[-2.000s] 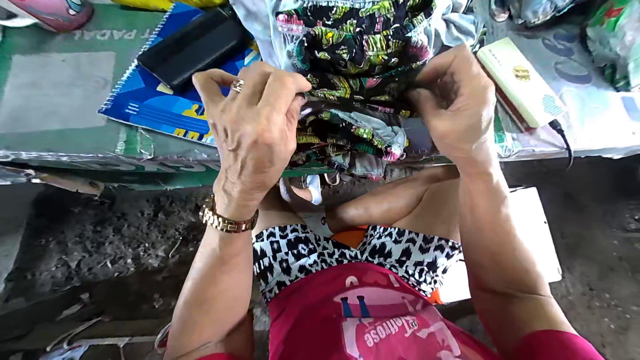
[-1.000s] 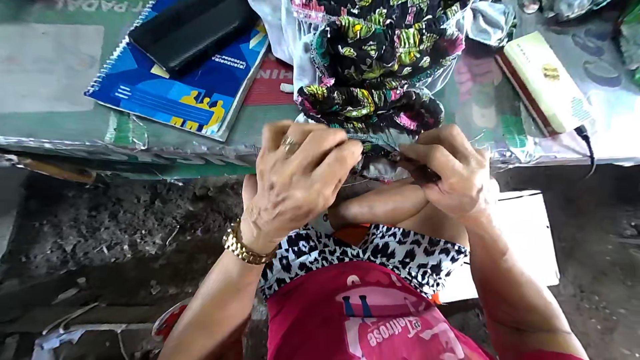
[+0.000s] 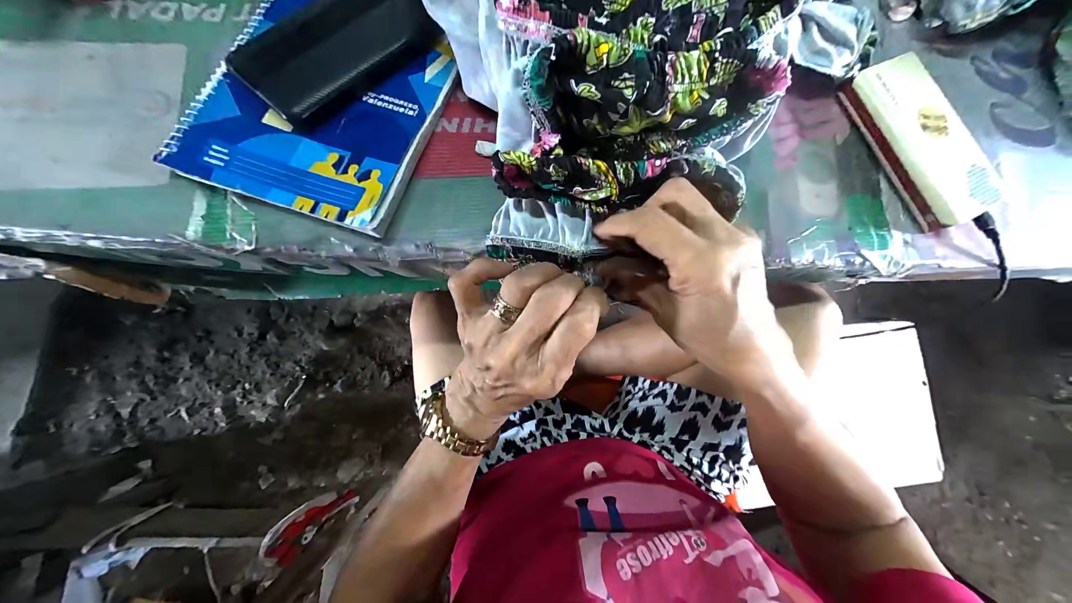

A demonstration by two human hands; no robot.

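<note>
Bunched, elasticated cloth pieces, black with a yellow and pink print (image 3: 636, 84), lie in overlapping folds from the table's far side to its near edge. At that edge a pale grey gathered strip (image 3: 540, 228) shows. My left hand (image 3: 528, 331), with a ring and a gold-coloured wristwatch, has its fingers curled on the cloth's near end. My right hand (image 3: 695, 268) pinches the same end just right of it, thumb and forefinger close to the pale strip. The fingertips and the cloth between them are partly hidden.
On the table's left lies a blue spiral notebook (image 3: 276, 167) with a black case (image 3: 335, 54) on top. At the right are a cream box-shaped device (image 3: 925, 138) with a black cable and grey cloth (image 3: 833, 38). The table's near edge (image 3: 335, 272) has a worn plastic covering.
Both hands have come closer together and nearer my body, down to the cloth's near end. The cloth, spread between the hands two seconds ago, now hangs gathered at the table edge.
</note>
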